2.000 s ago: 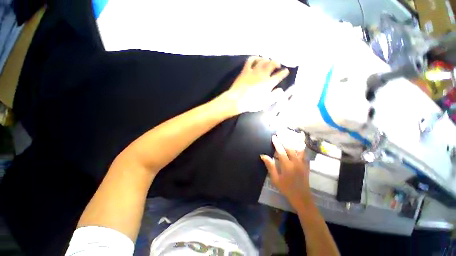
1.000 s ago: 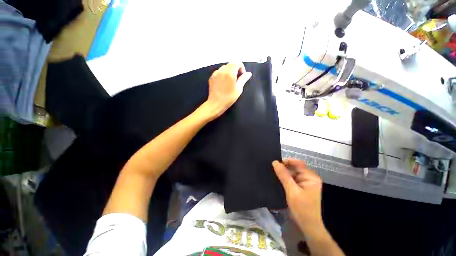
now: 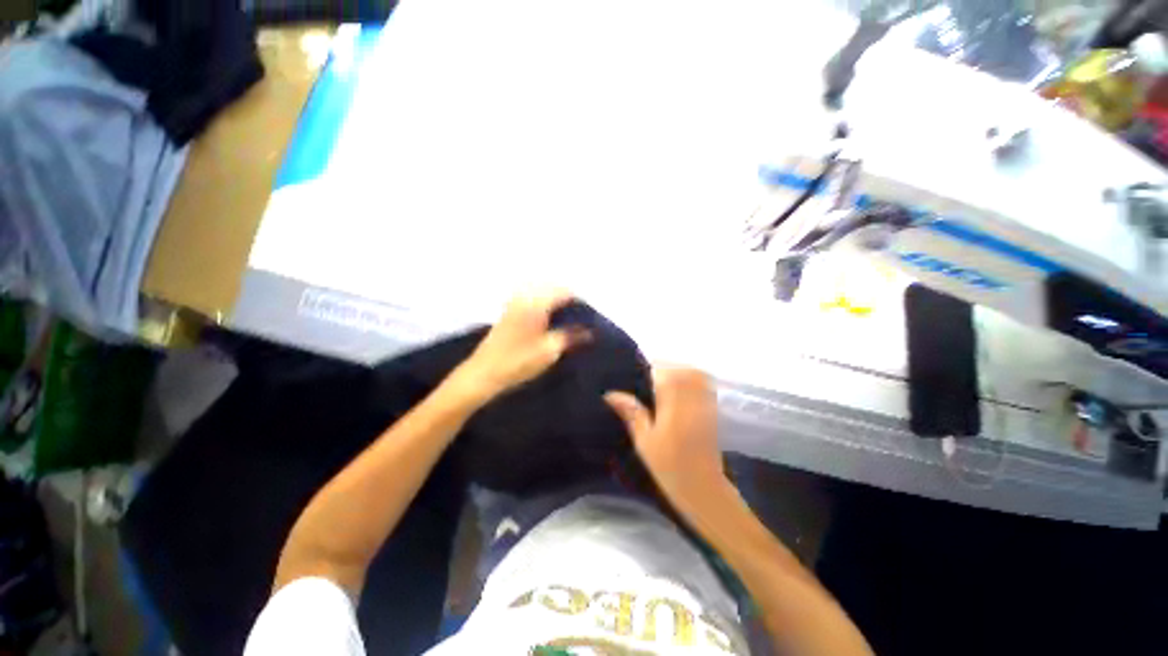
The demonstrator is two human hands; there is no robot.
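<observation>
The black fabric piece (image 3: 544, 429) is bunched at the front edge of the table, above the wearer's lap, and part of it hangs below the edge at left. My left hand (image 3: 528, 349) holds its upper left part. My right hand (image 3: 673, 417) is at its right side with the thumb on the cloth; the hand is blurred and its fingertips are partly hidden. The white sewing machine (image 3: 948, 244) stands to the right, with its needle area apart from the cloth. Yellow scissor handles (image 3: 839, 297) show beside the machine head.
A black phone (image 3: 941, 361) lies on the table at right with a cable. The grey ruler edge (image 3: 820, 427) runs along the front. Folded light blue and dark garments (image 3: 90, 167) lie at left by a brown board (image 3: 231, 192). Several items clutter the upper right.
The black cloth has come off the tabletop towards the lap and is bunched up. My left hand has moved down towards me; my right hand has moved left and up, closer to it.
</observation>
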